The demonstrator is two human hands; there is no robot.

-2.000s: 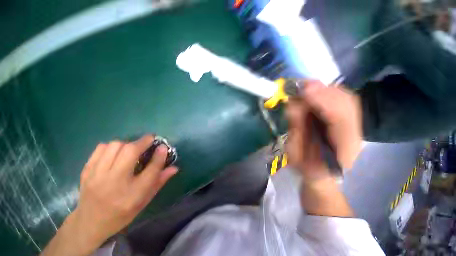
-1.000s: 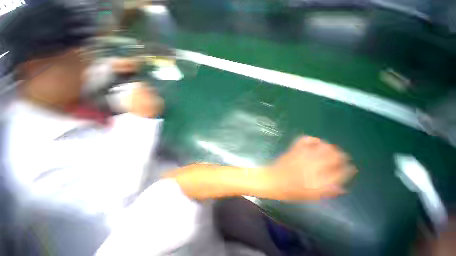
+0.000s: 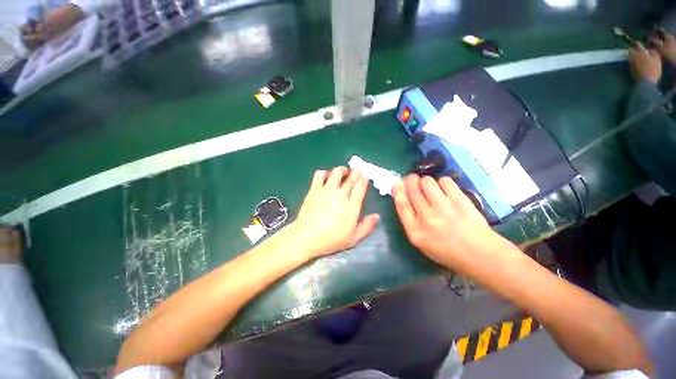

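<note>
A crumpled white paper strip (image 3: 376,175) lies on the green bench between my hands. My left hand (image 3: 333,215) is palm down, its fingertips at the strip's left end and its thumb spread away. My right hand (image 3: 441,222) has its fingertips on the strip's right end; its thumb is hidden, so a grip is unclear. A small black housing with a shiny rim (image 3: 270,212) lies left of my left hand, with a white and yellow block (image 3: 254,232) beside it.
A blue-fronted controller (image 3: 467,166) stands right of the strip, with white paper (image 3: 496,159) and a dark slim object on top. Behind a pale rail (image 3: 244,138) and post (image 3: 350,55) lie two more housings (image 3: 279,86) (image 3: 488,49). Other people's hands show at both sides.
Two seconds ago my left hand held a dark housing and my right a dark slim tool. Now a housing lies on the bench and both hands are at the white strip. The view has swung back from the left.
</note>
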